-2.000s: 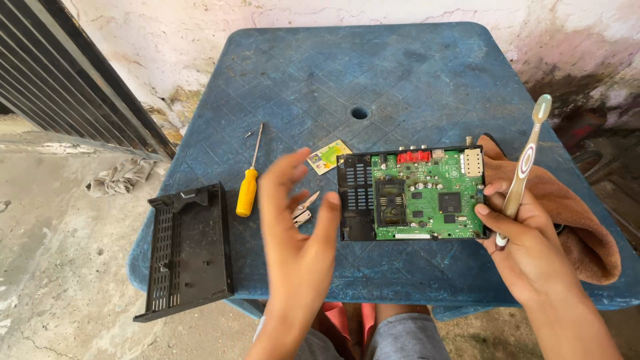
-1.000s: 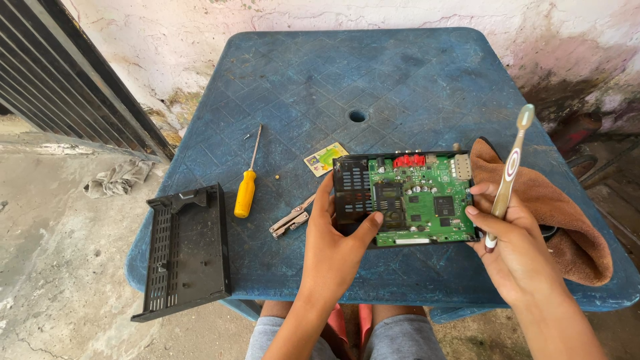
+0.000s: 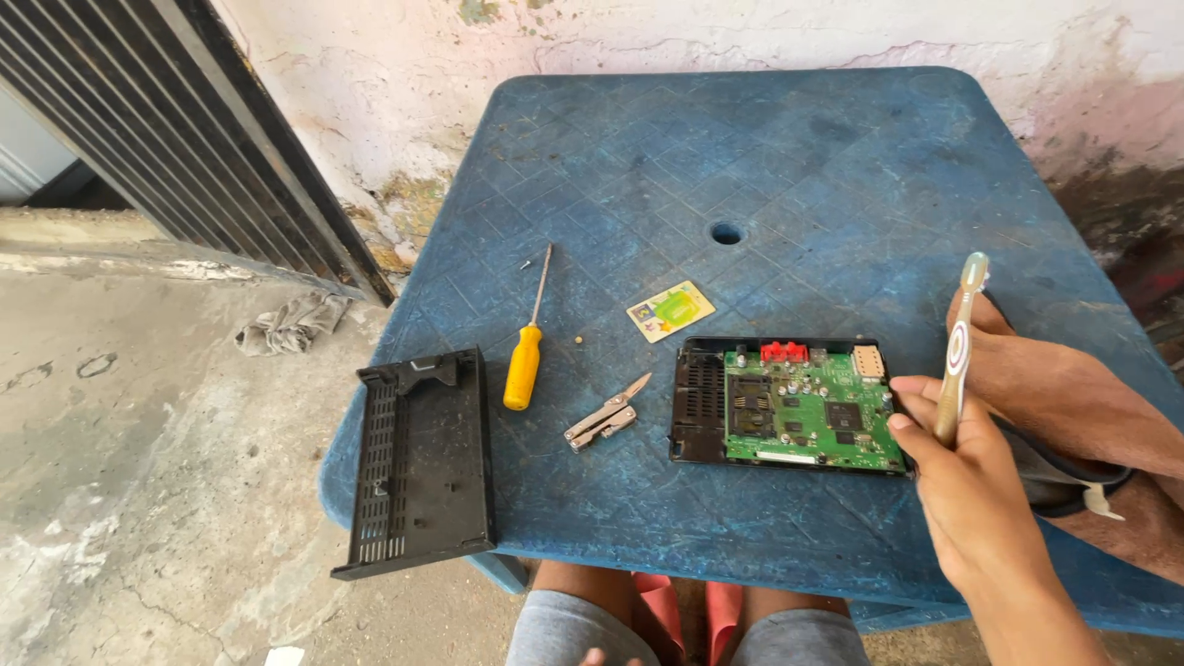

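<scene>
My right hand holds a toothbrush upright, and its thumb and fingers touch the right edge of an opened electronic box. The box's green circuit board lies face up in its black plastic base, flat on the table. Only the fingertips of my left hand show at the bottom edge, over my lap; whether it holds anything is hidden. Left of the box lies a multitool with a blade out. Farther left is a yellow-handled screwdriver, with a small screw beside its tip.
A black vented cover overhangs the left edge of the blue plastic table. A printed card lies behind the box. Brown cloth with a dark strapped item is at the right. A grey rag lies on the floor.
My left hand has let go of the box's left side and dropped to the bottom edge of view. The box, held in both hands a second ago, now rests on the table.
</scene>
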